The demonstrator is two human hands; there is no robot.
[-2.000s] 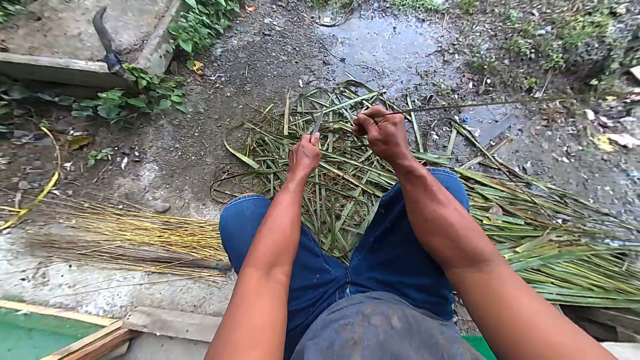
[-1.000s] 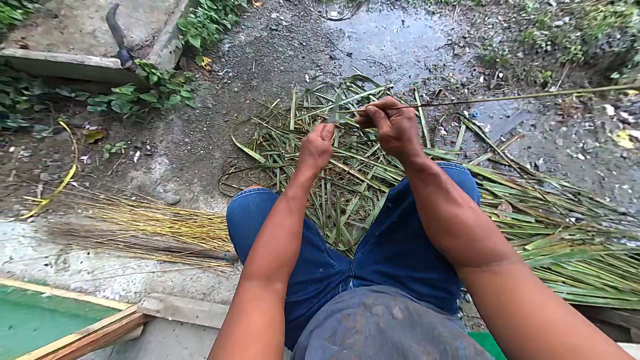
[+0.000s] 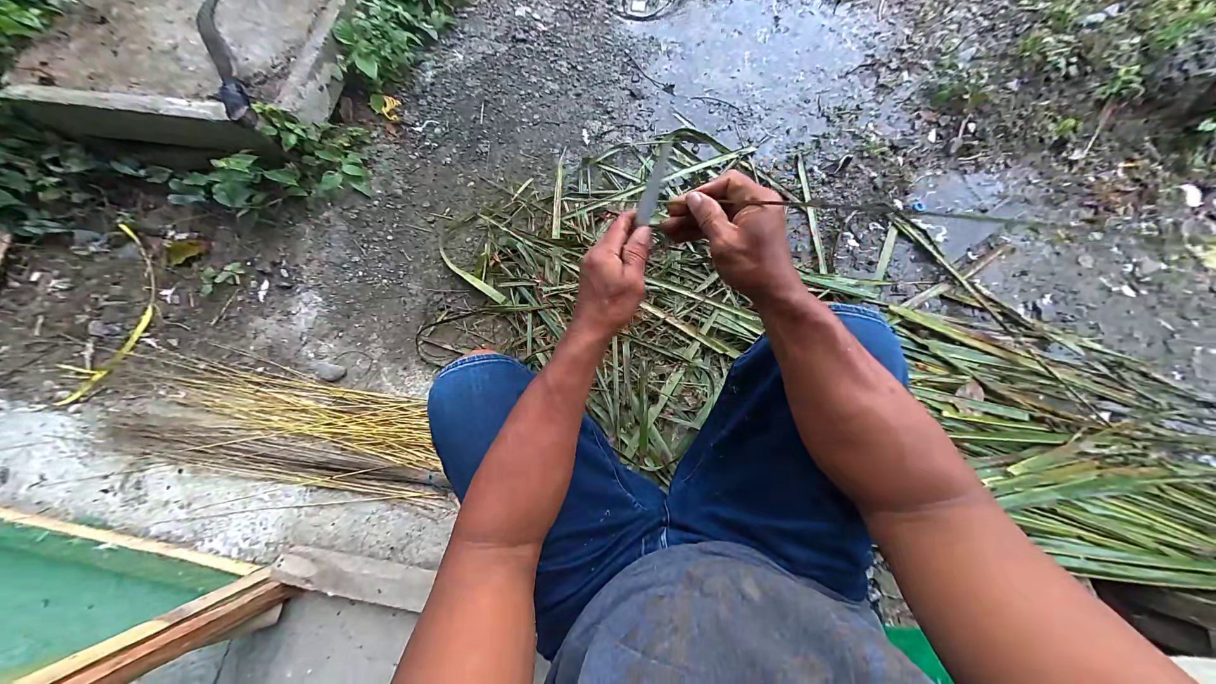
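Note:
My left hand (image 3: 613, 271) is closed around a knife, its grey blade (image 3: 653, 185) pointing up and away from me. Close beside the blade, my right hand (image 3: 733, 228) pinches a long thin palm leaf strip (image 3: 855, 206), which stretches off to the right. Below both hands, cut green leaf strips (image 3: 655, 370) lie in a tangled heap on the ground between my knees. Long palm leaves (image 3: 1092, 475) are piled at my right. A bundle of thin yellow and brown leaf ribs (image 3: 323, 427) lies to the left of my knee.
A concrete slab (image 3: 142, 104) with a dark curved object (image 3: 220, 57) stands at the upper left, beside leafy plants (image 3: 237, 180). Wooden boards (image 3: 180, 627) edge a green surface (image 3: 85, 589) at lower left. A yellow strip (image 3: 119, 356) lies on the ground, and wet ground (image 3: 750, 66) lies ahead.
The hands, apart two seconds ago, are now close together. The knife blade shows more plainly than one second ago, pointing up beside the right fingers.

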